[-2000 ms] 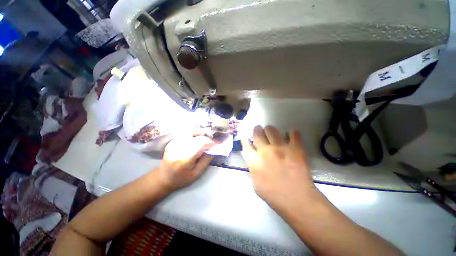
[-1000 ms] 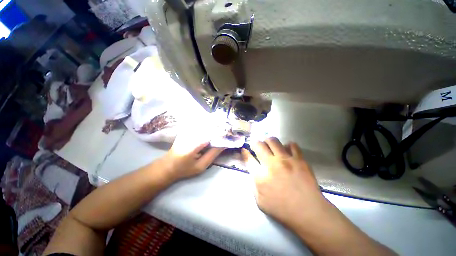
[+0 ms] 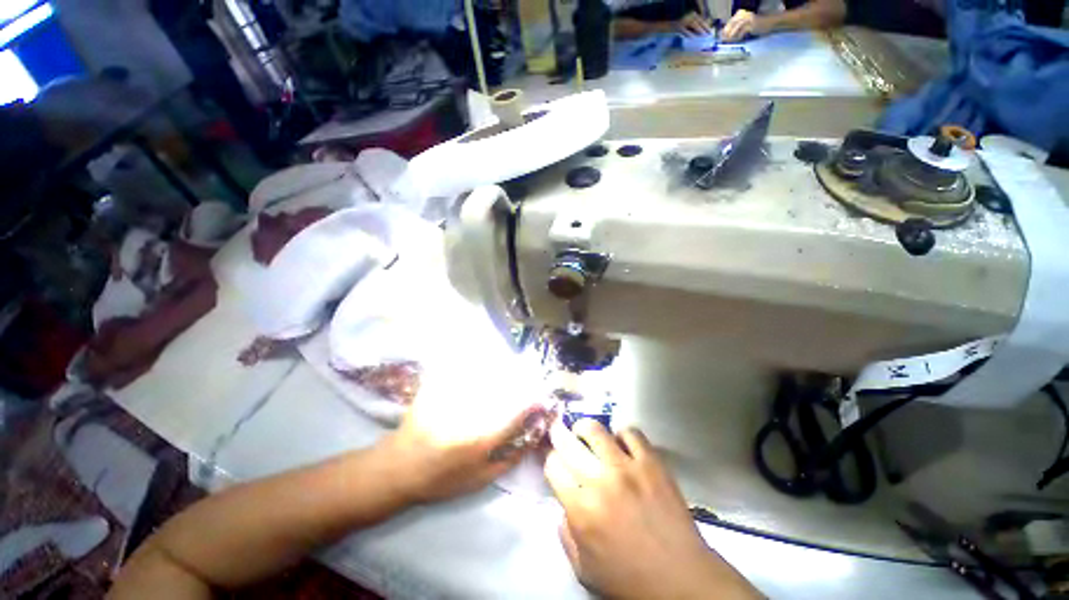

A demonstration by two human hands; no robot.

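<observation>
A garment piece with a whitish reverse and brown-red speckled patches lies left of the needle area of the cream sewing machine. The presser foot area is overexposed by the lamp. My left hand is on the garment, holding its speckled edge between the fingers, close in front of the needle. My right hand is just right of it, fingertips together at the same edge; whether they grip the fabric cannot be told.
Black-handled scissors lie under the machine arm, with snips at the lower right. White size tape hangs at the arm. A tape roll sits on the head. Cut panels are heaped left. Another person's hands work behind.
The view has tilted up and shows the machine's top and the table behind. My left hand has turned and lifted the speckled edge. My right hand stays near the presser foot.
</observation>
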